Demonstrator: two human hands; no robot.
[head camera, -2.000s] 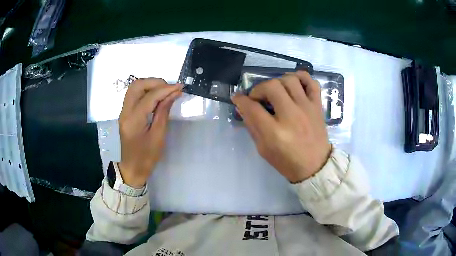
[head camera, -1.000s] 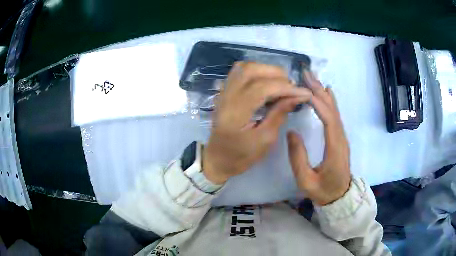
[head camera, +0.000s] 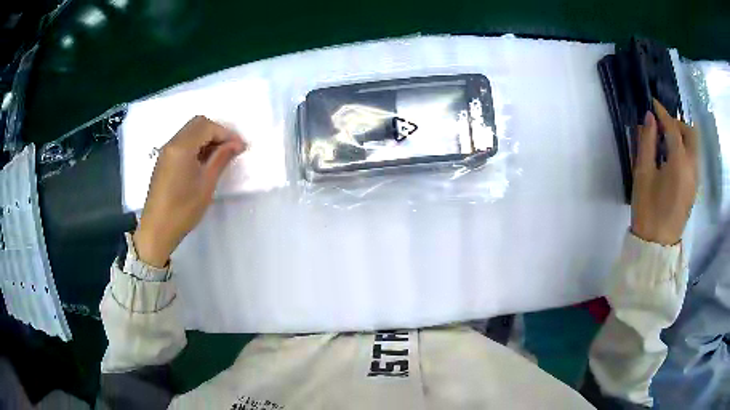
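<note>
A bagged black phone frame (head camera: 400, 124) lies in the middle of the white foam sheet (head camera: 400, 248), under glossy film with a triangle mark on top and loose film at its edges. The stack of empty poly bags (head camera: 260, 120) lies to its left. My left hand (head camera: 188, 180) is over this stack, fingers curled with thumb and fingertips close together; I cannot tell whether a bag is between them. My right hand (head camera: 666, 172) is on the stacked black frames (head camera: 632, 88) at the right, its fingers around a frame and covering the stack's lower part.
The dark green conveyor belt (head camera: 320, 28) runs beyond the foam sheet. A white strip with small holes (head camera: 32, 240) stands at the far left. Crinkled clear film (head camera: 96, 132) lies along the left bench edge. Another person's sleeve (head camera: 708, 320) is at the lower right.
My hands have moved apart from the middle, the left to the bag stack and the right to the black frames. The bagged frame is released and now lies flat with its triangle mark showing.
</note>
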